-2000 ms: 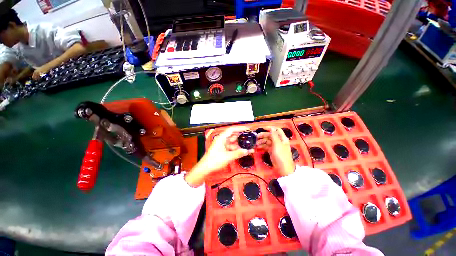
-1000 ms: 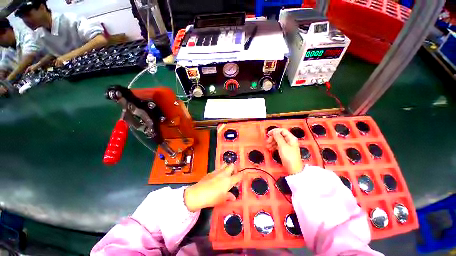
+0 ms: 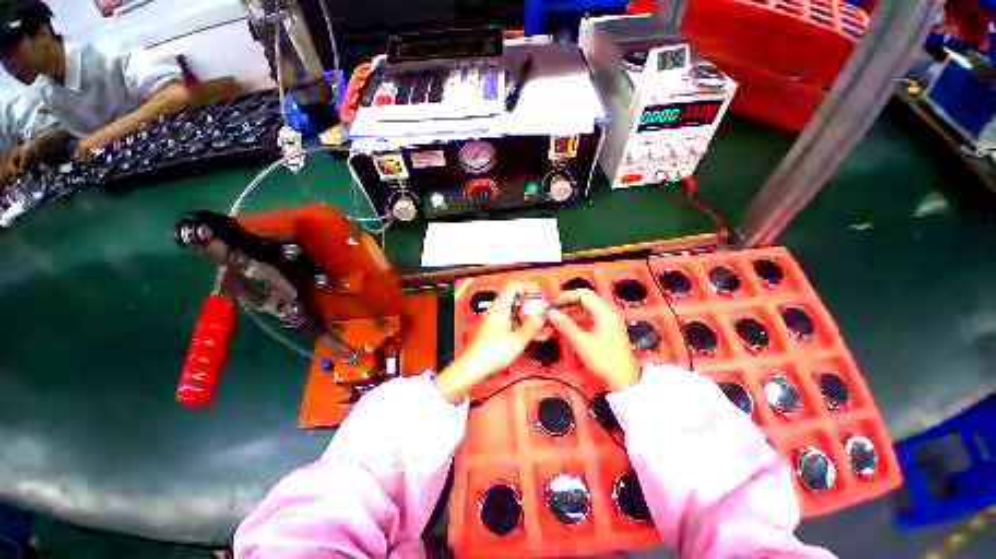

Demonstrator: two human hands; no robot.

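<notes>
My left hand (image 3: 494, 341) and my right hand (image 3: 595, 339) hold a small round watch head (image 3: 533, 307) between their fingertips, above the upper left part of the red foam tray (image 3: 644, 411). Its surface looks bright and is partly covered by my fingers. Other watch heads with dark or shiny glass sit in the tray's pockets. The pocket in the third row at the far left shows no watch. A thin dark lead (image 3: 532, 380) curves over the tray below my hands.
The orange clamp fixture (image 3: 371, 360) stands left of the tray, its red handle (image 3: 205, 349) hanging down. Behind are a white paper (image 3: 491, 241), a black-fronted controller (image 3: 470, 180), and a power supply (image 3: 661, 137). A metal post (image 3: 836, 131) rises right. A person works at the upper left.
Both hands have come together over the tray around a watch head. A second ago they were apart, my left hand low on the left column. The view has shifted slightly.
</notes>
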